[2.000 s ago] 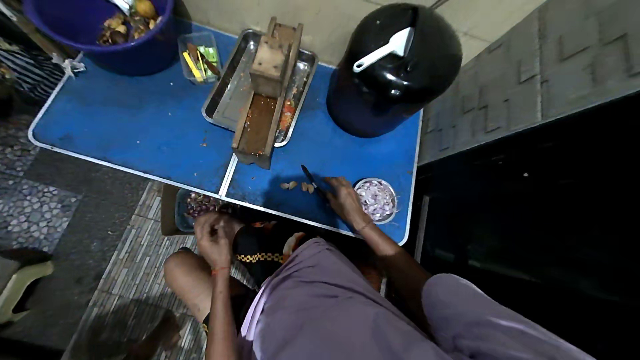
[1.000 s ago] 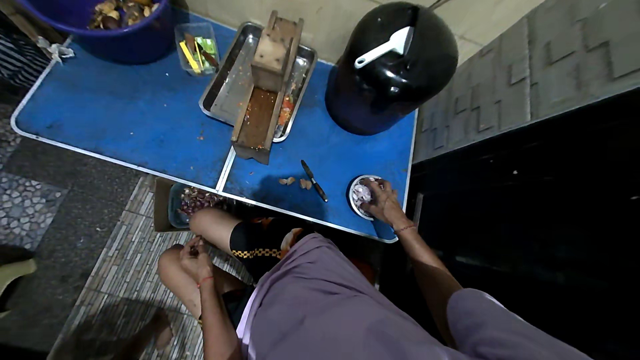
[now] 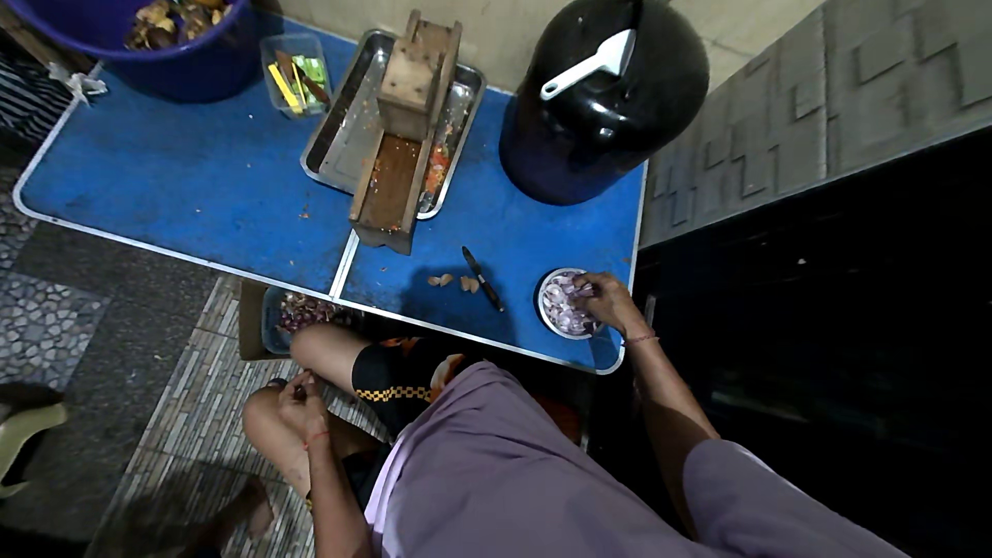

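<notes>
My right hand (image 3: 611, 304) reaches into a white bowl (image 3: 542, 314) of cut shallots or onions (image 3: 564, 307), its fingers on some pieces; whether it grips them is hard to tell. A small dark-handled knife (image 3: 483, 280) lies on the blue table, left of the bowl. Beside the knife are several pale brown pieces (image 3: 440, 280), perhaps garlic. My left hand (image 3: 303, 407) is over my knee, fingers curled around something small and dark. Under the table edge, a container of small red shallots (image 3: 306, 310) stands by my leg.
A wooden slicer or grater (image 3: 395, 182) leans on a metal tray (image 3: 333, 159). Behind stand a large black lidded container (image 3: 604, 116) with a white scoop (image 3: 593, 66), a small plastic box (image 3: 294, 74) and a purple basin (image 3: 190, 70). A wall adjoins the right side.
My right hand has let go of the knife, which now lies on the table, and has moved right into the bowl. My left hand has moved down from beside the shallot container to my knee.
</notes>
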